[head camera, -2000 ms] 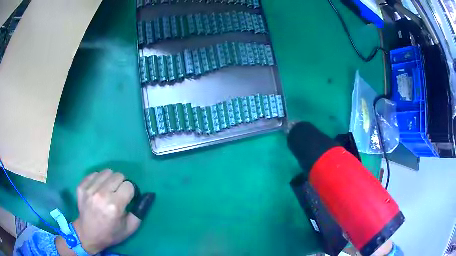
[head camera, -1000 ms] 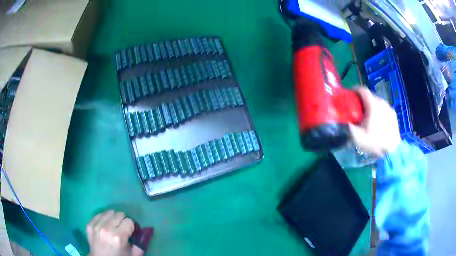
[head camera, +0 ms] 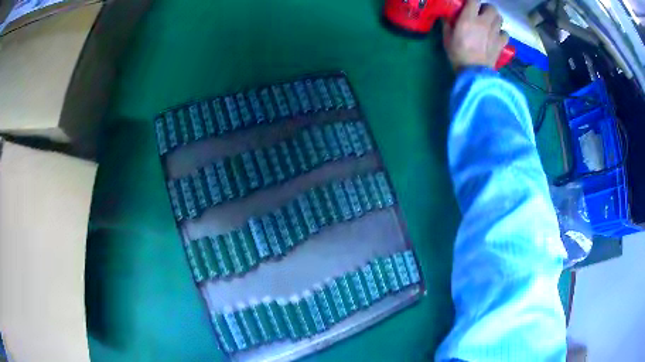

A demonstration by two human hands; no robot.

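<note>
My right hand (head camera: pixel 475 37) holds the red heat gun (head camera: pixel 419 13) by its handle at the top of the picture, beyond the tray's far right corner. The gun's nozzle is cut off by the top edge. The metal tray (head camera: pixel 318 257) lies in the middle of the green mat, slightly turned. Several rows of narrow green circuit-board modules (head camera: pixel 272 162) lie across it, side by side. The tray's near left corner is cut off by the bottom edge. My left hand is not in view.
Brown cardboard box flaps (head camera: pixel 44 247) stand along the left, with a second box (head camera: pixel 39 71) behind. A blue plastic crate (head camera: pixel 597 152) stands at the right with a black cord beside it. A clear plastic bag (head camera: pixel 574 223) lies partly behind my right sleeve (head camera: pixel 506 212).
My right hand has carried the heat gun up and away to the far side of the mat. My left hand has dropped out of view. The black tray no longer shows.
</note>
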